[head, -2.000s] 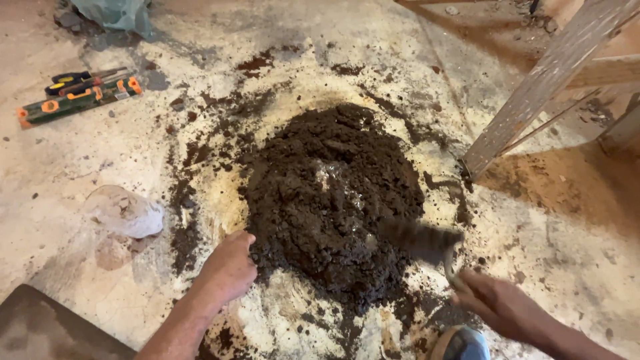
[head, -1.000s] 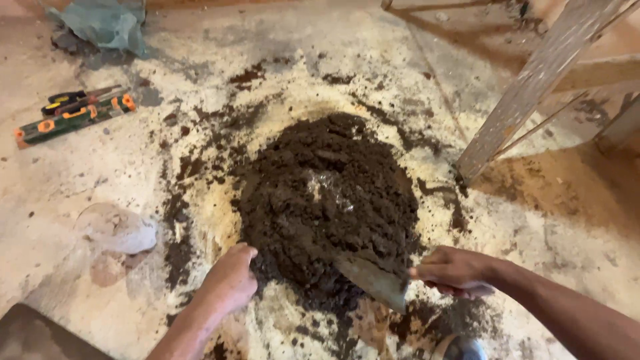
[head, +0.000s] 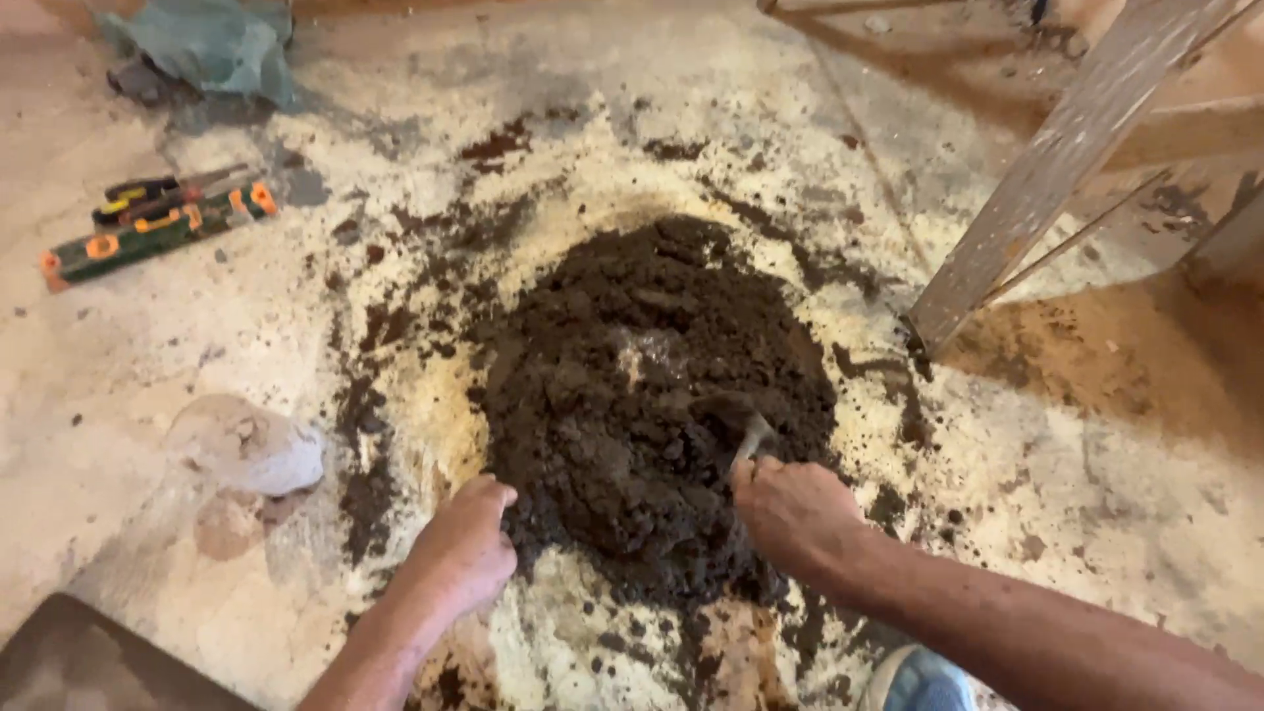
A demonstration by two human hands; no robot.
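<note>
A round heap of dark, wet mortar-like mix (head: 612,395) lies on the spattered floor, with a shiny wet patch near its middle. My right hand (head: 800,513) is closed around the handle of a trowel (head: 736,410), whose blade is partly sunk in the right side of the heap. At the heap's lower left edge is my left hand (head: 469,543), fingers curled; whether it holds anything is hidden.
A green spirit level (head: 163,237) lies at the upper left beside screwdrivers (head: 148,197). Behind them is a crumpled green plastic sheet (head: 217,49). A clear plastic bag (head: 247,444) sits left of the heap, a dark board (head: 99,662) lower left, a wooden post (head: 1047,178) right, a shoe (head: 918,681) below.
The trowel has moved from the heap's lower right edge up into the mix, with my right hand following inward. My left hand remains by the lower left edge.
</note>
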